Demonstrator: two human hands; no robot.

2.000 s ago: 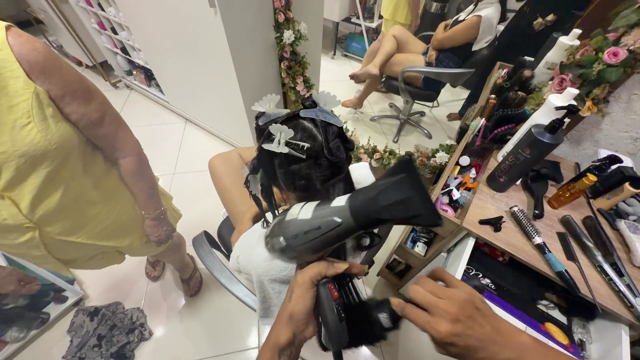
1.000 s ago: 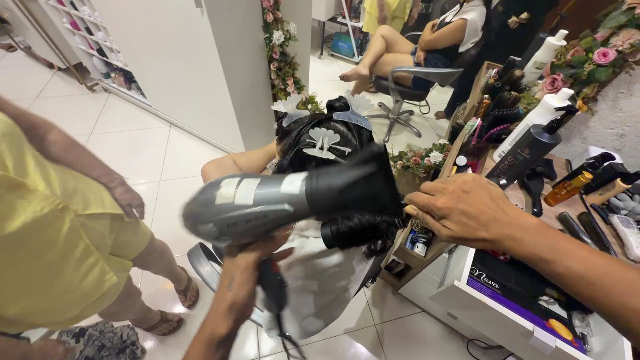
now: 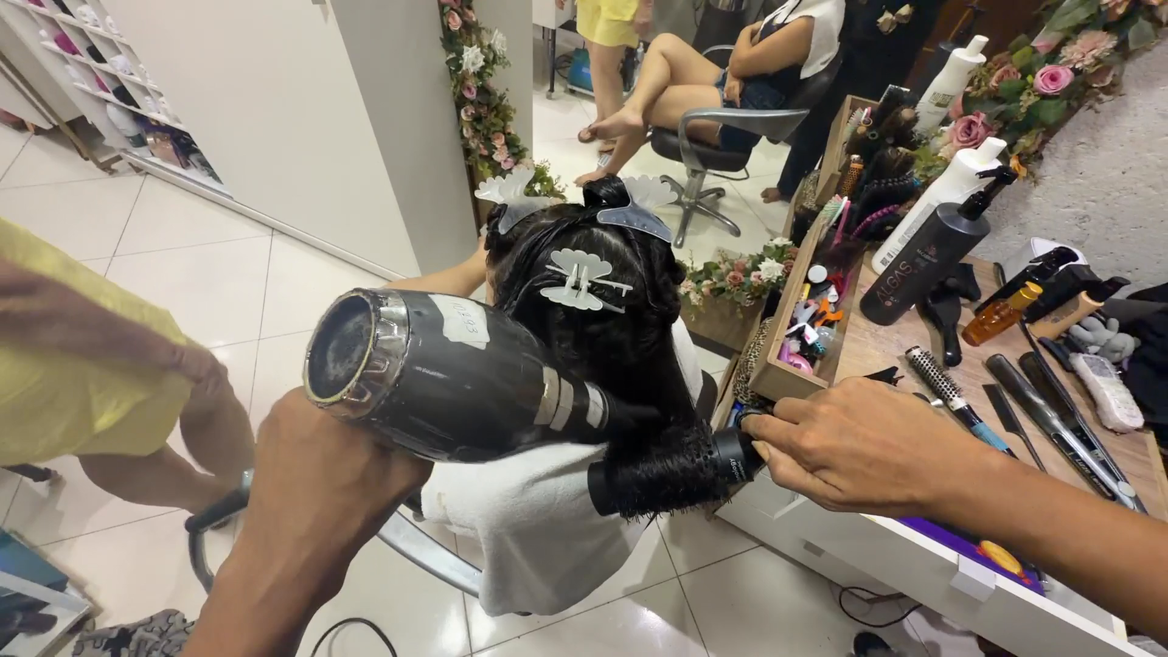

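My left hand (image 3: 333, 474) grips a dark hair dryer (image 3: 456, 374), its nozzle pointing right at a seated person's hair. In my right hand (image 3: 839, 443) is the handle of a black round brush (image 3: 662, 474), with a section of dark hair (image 3: 657, 401) lying over its bristles. The nozzle end is close to the brush and partly merges with the dark hair. Pale hair clips (image 3: 581, 280) hold up the rest of the hair. A white towel (image 3: 538, 511) covers the person's back.
At right, a wooden counter (image 3: 867, 365) bears bottles, a thermal round brush (image 3: 949, 388), flat irons (image 3: 1063, 429) and a comb. An open wooden box (image 3: 803, 383) holds small items beside it. A person in yellow (image 3: 82, 356) stands at left. A mirror reflects the seated person.
The dryer has swung from pointing up and right to pointing at the hair on the brush. The brush, beside the dryer in my hands two seconds ago, is now in the hair.
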